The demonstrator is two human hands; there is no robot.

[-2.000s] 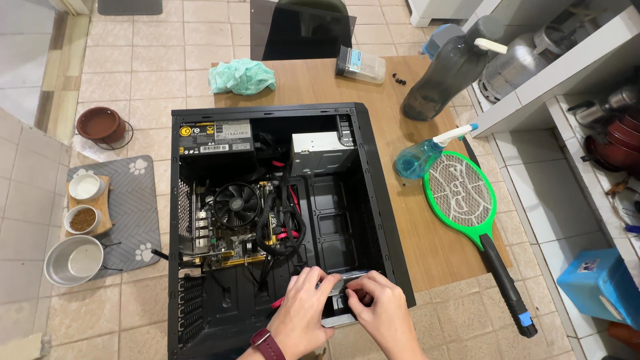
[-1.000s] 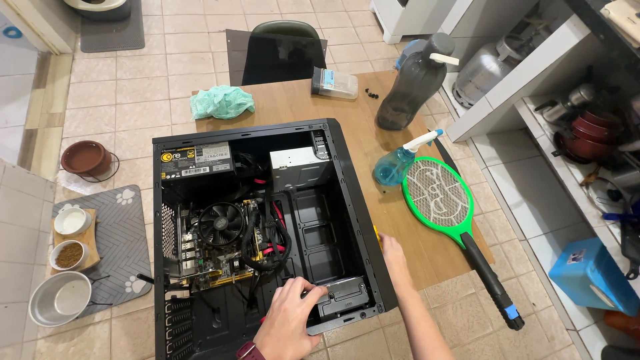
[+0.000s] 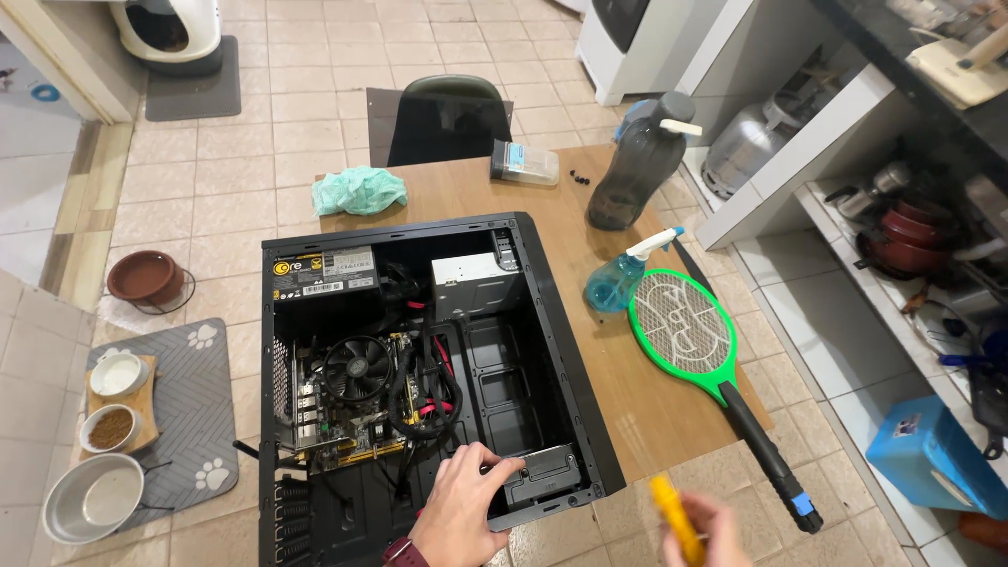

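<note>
An open black computer case (image 3: 563,354) lies on its side on a wooden table, its motherboard and round CPU fan (image 3: 358,368) exposed. My left hand (image 3: 465,504), with a dark red watch band at the wrist, rests at the case's lower edge, thumb and fingers on a black drive bracket (image 3: 547,472) in the lower right corner. Right of the case, off the table's near side, my right hand (image 3: 701,528) holds a yellow screwdriver handle (image 3: 676,520), slightly blurred; its far end is hidden. A labelled power supply (image 3: 327,276) and a silver drive cage (image 3: 476,283) sit in the upper bays.
A teal cloth (image 3: 360,191), a clear plastic container (image 3: 526,164), small black parts (image 3: 580,179), a dark bottle (image 3: 639,169), a blue spray bottle (image 3: 617,283) and a green electric fly swatter (image 3: 683,327) are on the table. Pet bowls (image 3: 94,498) stand on the floor at left.
My right hand was at the bracket two seconds ago, then beside the case's right edge; now it is farther right with the yellow handle. My left hand remains at the bracket.
</note>
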